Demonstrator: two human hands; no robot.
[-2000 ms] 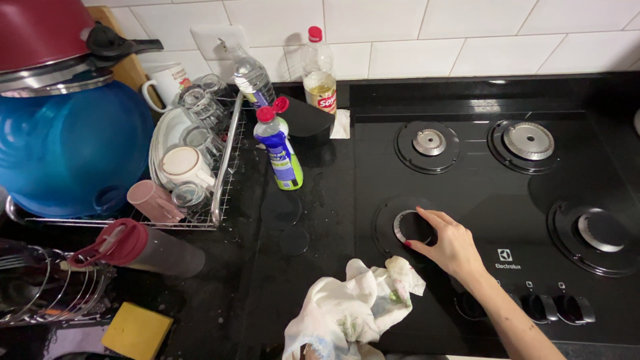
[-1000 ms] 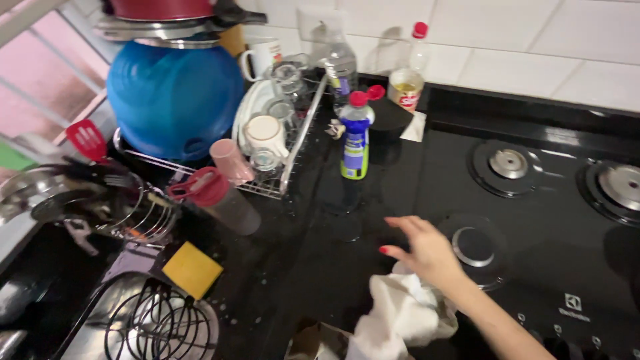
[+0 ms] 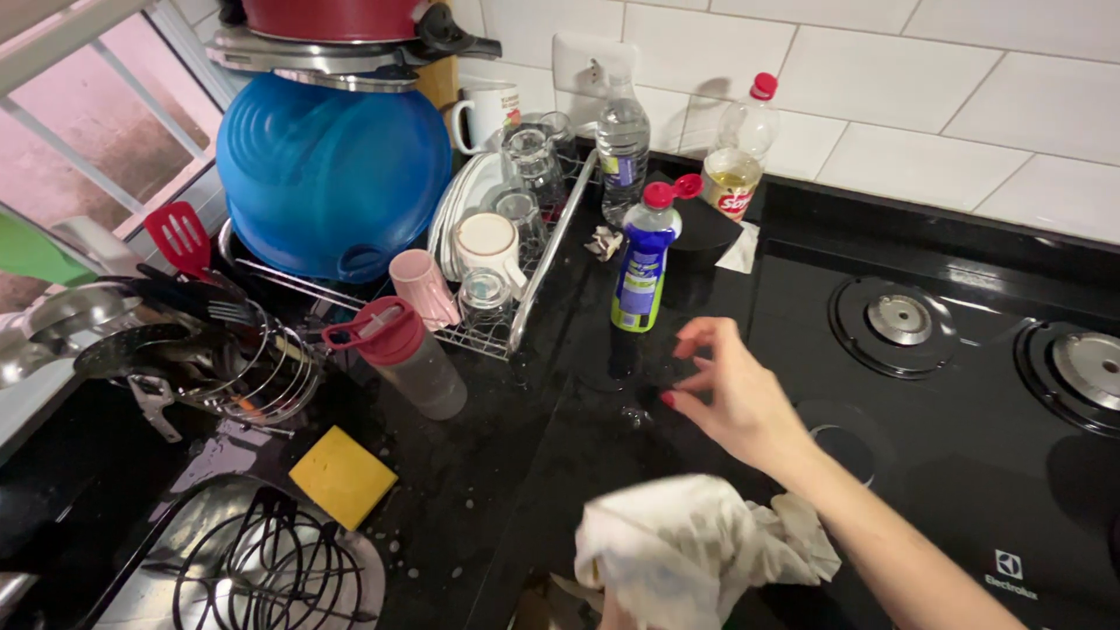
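My right hand [image 3: 731, 394] is over the black countertop beside the cooktop, fingers apart and curled, holding nothing. Just beyond its fingers stands a dish soap bottle [image 3: 641, 262] with its red flip cap up. At the bottom, a crumpled white cloth [image 3: 682, 542] covers most of my left hand [image 3: 619, 612]; only a bit of skin shows below it, and the cloth appears held there. To the right lies the black glass cooktop [image 3: 927, 455], its front left burner [image 3: 842, 451] without the raised metal cap seen on the back burners.
A wire dish rack [image 3: 560, 236] holds a blue basin [image 3: 332, 175], plates, cups and glasses. A shaker bottle [image 3: 411, 367], yellow sponge [image 3: 343, 477] and utensil basket [image 3: 271, 367] stand left. Black grates [image 3: 271, 569] lie in the sink [image 3: 157, 604]. Plastic bottles [image 3: 622, 149] stand by the wall.
My right hand was on the front left burner two seconds ago; it has moved left, off the cooktop, toward the soap bottle. The cloth has been lifted and bunched. The view has swung left.
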